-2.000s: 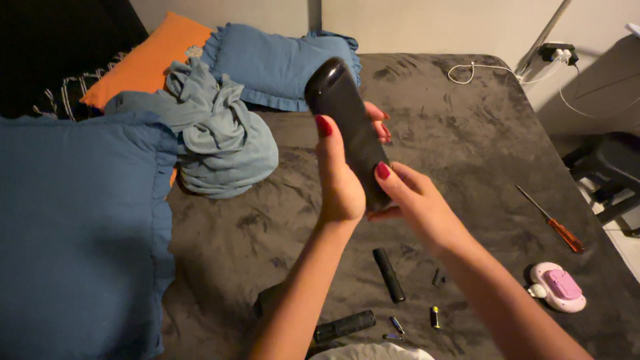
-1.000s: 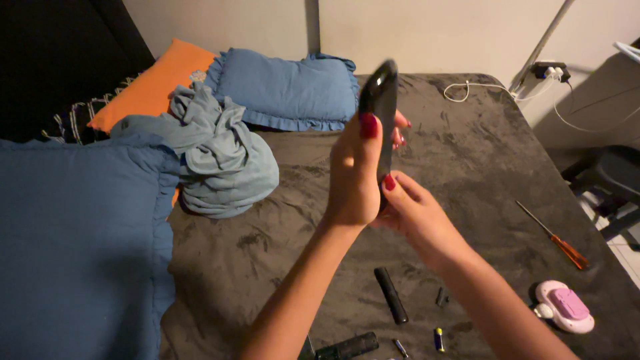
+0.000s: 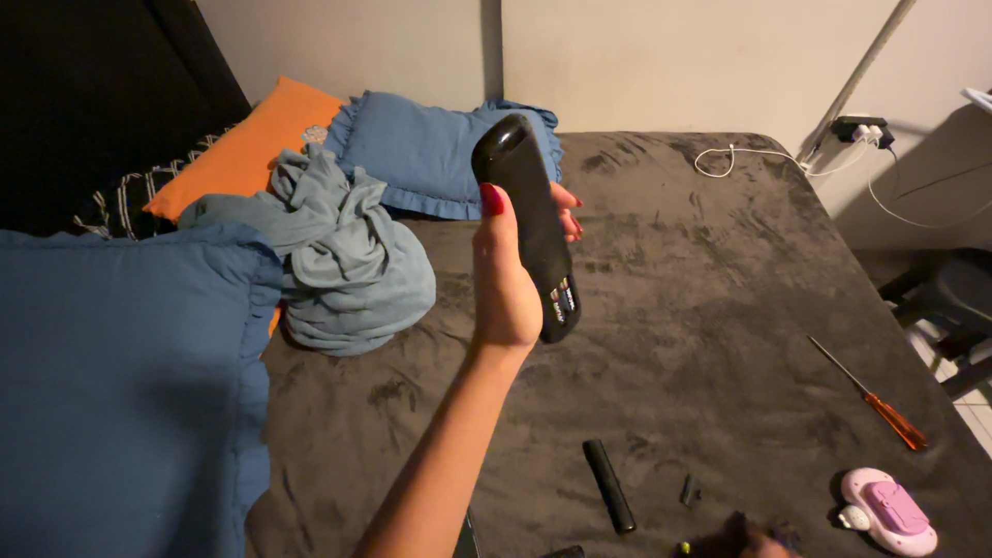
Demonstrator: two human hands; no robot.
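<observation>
My left hand [image 3: 515, 271] is wrapped around a black remote control [image 3: 535, 225], held up over the bed with its back and an open battery bay at the lower end toward me. My right hand [image 3: 763, 542] shows only as a blurred bit at the bottom edge, near a small yellow-ended battery [image 3: 683, 547]; its fingers are too blurred to read. A long black bar-shaped piece [image 3: 609, 486] lies on the dark blanket, with a small black part [image 3: 690, 490] to its right.
On the right lie an orange-handled screwdriver [image 3: 895, 419] and a pink and white device [image 3: 891, 511]. Blue pillows [image 3: 124, 372], an orange cushion [image 3: 248, 147] and a crumpled grey-blue cloth [image 3: 356, 271] are on the left. A white cable [image 3: 763, 152] runs to a wall socket; a dark stool [image 3: 961, 294] stands beyond the bed.
My right hand has left the remote and moved down to the bottom edge. My left hand still holds the remote, whose lower end is now uncovered.
</observation>
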